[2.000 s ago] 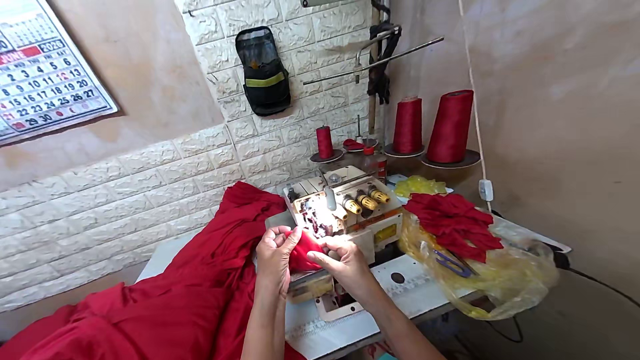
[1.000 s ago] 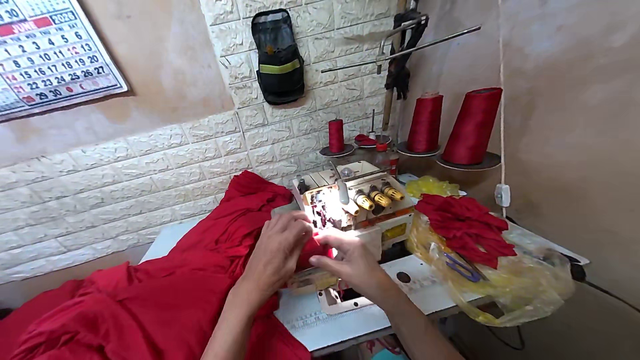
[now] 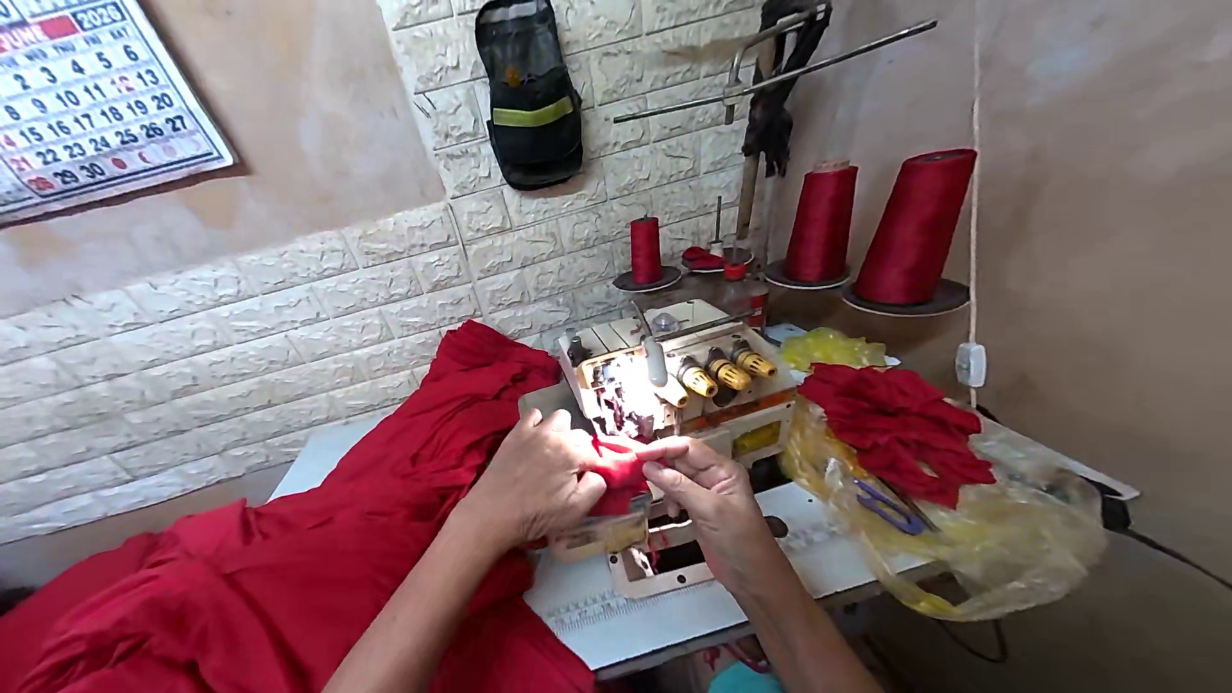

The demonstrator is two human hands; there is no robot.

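Under the lit needle area of an overlock sewing machine (image 3: pixel 712 385), a small piece of red fabric (image 3: pixel 616 476) is held between both hands. My left hand (image 3: pixel 544 476) grips its left side, with the fingers curled over it. The thumb and fingertips of my right hand (image 3: pixel 703 481) pinch its right edge. A large heap of red fabric (image 3: pixel 289 558) lies left of the machine and passes behind my left forearm. The presser foot and needle cannot be made out in the glare.
Red thread cones (image 3: pixel 910 231) stand behind the machine. At right, red fabric scraps (image 3: pixel 895 423) and purple-handled scissors (image 3: pixel 890 508) lie on a clear plastic bag (image 3: pixel 1020 539) at the edge of the white table (image 3: pixel 597 616). A black pouch (image 3: pixel 532 96) hangs on the wall.
Two seconds ago both hands held the red piece up with its face showing; my left hand has since turned over it, back of the hand up. The heap of fabric remains at the left.
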